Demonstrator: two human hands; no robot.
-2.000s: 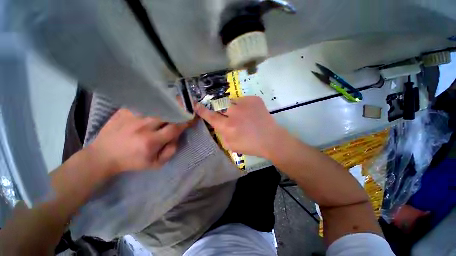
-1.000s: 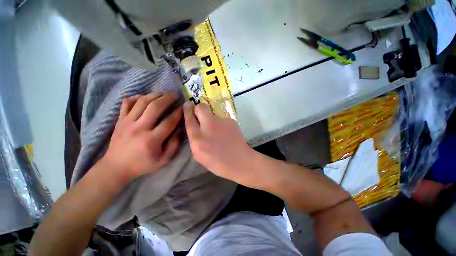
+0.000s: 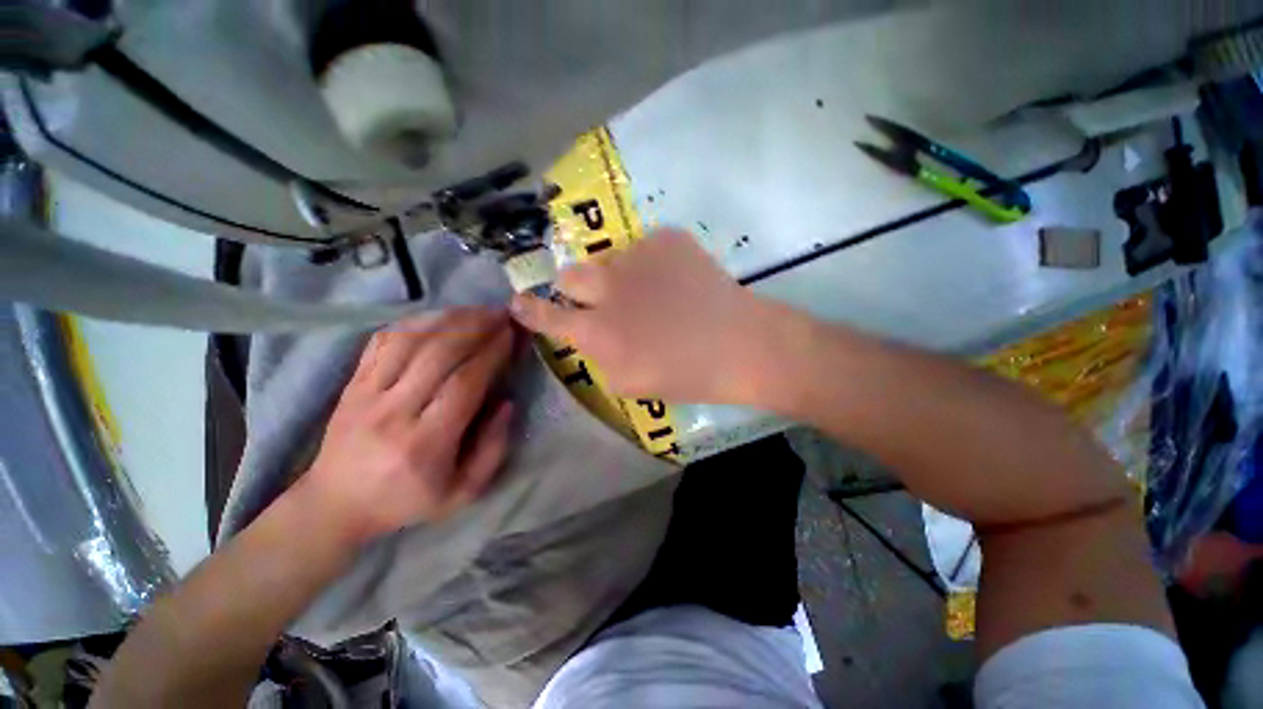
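Note:
A grey-brown garment piece [image 3: 540,513] lies over the machine bed in front of me and hangs over the table's front edge. My left hand [image 3: 423,423] rests flat on the cloth, fingertips near the needle area [image 3: 485,219]. My right hand [image 3: 665,326] is at the cloth's right edge, its fingertips beside the ribbed cream knob of the seam guide [image 3: 531,269]. Whether the right fingers pinch the cloth edge is hard to tell. Yellow tape [image 3: 589,187] with black "PIT" lettering runs along the bed, partly under my right hand. The needle tip is hidden.
The white machine head [image 3: 582,63] with a larger cream knob [image 3: 388,100] spans the top. Open thread snips [image 3: 949,173], a small brown block [image 3: 1069,248] and a black bracket [image 3: 1170,201] sit at the right. Clear plastic and a yellow packet [image 3: 1060,363] lie below the right table edge.
Compared with one second ago, my right hand has shifted up and right, with its forearm further right. The left hand stays on the cloth. The view has shifted, bringing the larger knob back in.

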